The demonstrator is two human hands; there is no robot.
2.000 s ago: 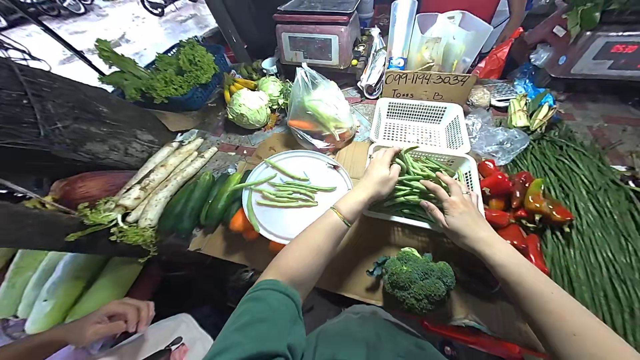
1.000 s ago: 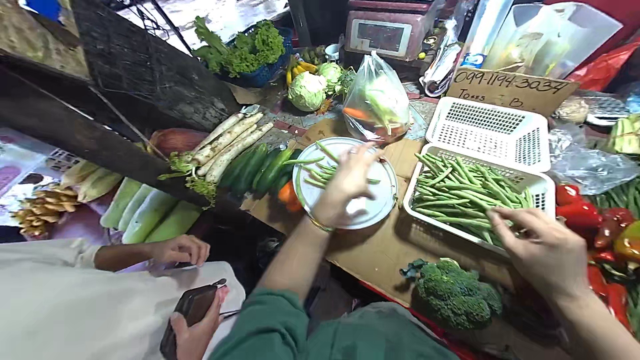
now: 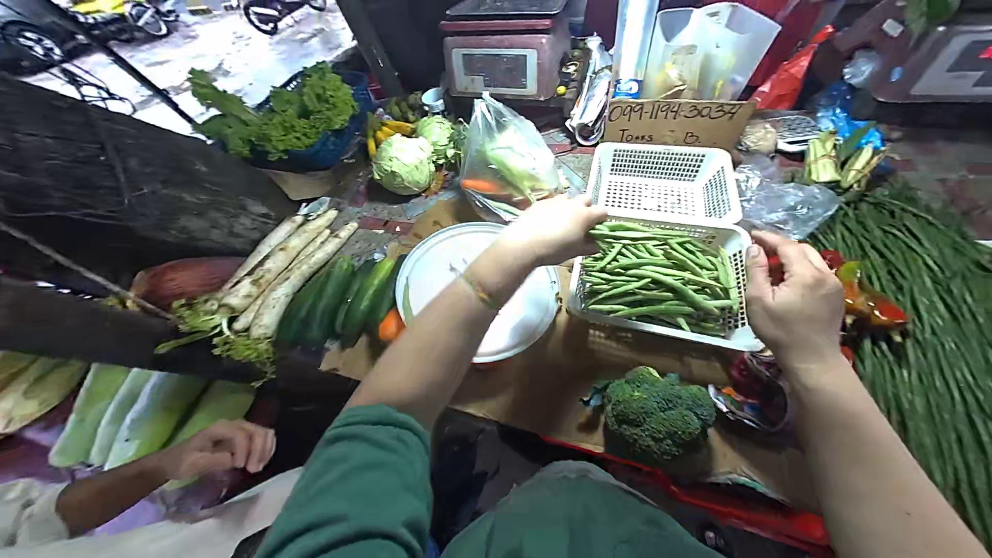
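Green beans (image 3: pixel 659 275) fill a white plastic basket (image 3: pixel 666 332). My left hand (image 3: pixel 554 229) is at the basket's upper left corner, its fingertips over the beans there; what they grip is hidden. On the right side, my right hand (image 3: pixel 798 298) has its thumb and fingers around the basket's rim. A white round plate (image 3: pixel 511 325) lies to the left, partly under my left forearm, with a bit of green at its left edge. An empty white basket (image 3: pixel 663 182) stands directly behind the full one.
Broccoli (image 3: pixel 659 411) lies in front on the cardboard. White radishes (image 3: pixel 287 271) and cucumbers (image 3: pixel 364 298) are at left, long beans (image 3: pixel 922 341) and red peppers (image 3: pixel 872 302) at right. A bagged vegetable bundle (image 3: pixel 511 163) and a scale (image 3: pixel 504 58) stand behind. Another person's hand (image 3: pixel 225 449) is at lower left.
The beans on the plate are mostly gone from it. My left hand has moved from over the plate to the basket, and my right hand now holds the basket's right side.
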